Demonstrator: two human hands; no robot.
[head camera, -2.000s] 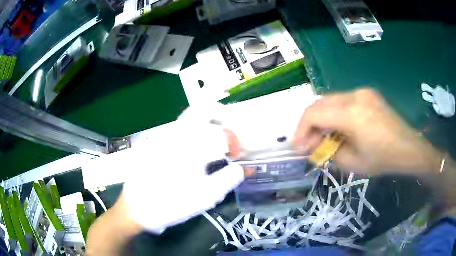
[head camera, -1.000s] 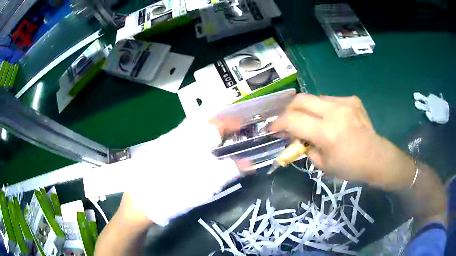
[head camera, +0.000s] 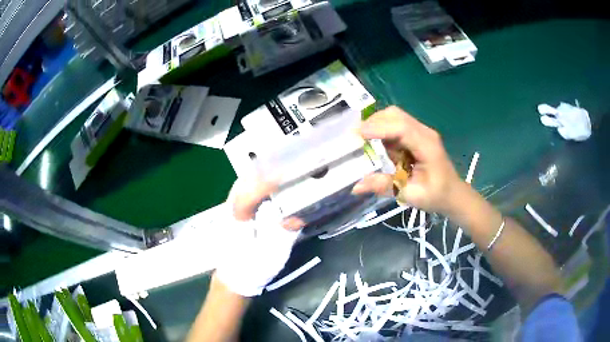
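Note:
A small retail box (head camera: 328, 177) with a white flap and a dark hang hole is held between both hands, above the bench. My left hand (head camera: 257, 234), in a white glove with bare fingertips, grips its left end. My right hand (head camera: 408, 160), bare with a yellow-orange patch on a finger, grips its right end, fingers above and thumb below. The box's lower face is dark and blurred. White release liner strips (head camera: 401, 304) lie heaped below the box.
A carton with a round product picture (head camera: 311, 100) lies just behind the box. More cartons (head camera: 167, 113) lie on the green conveyor. Green-sided cartons (head camera: 63, 317) stand lower left. A clear pack (head camera: 438, 40) and crumpled white piece (head camera: 568, 120) lie right. A metal post (head camera: 73, 210) crosses at left.
The box has turned in my hands from an open, tilted pose to one showing its white flap and hang hole. My right hand has shifted slightly. The view has shifted, and strips show at right.

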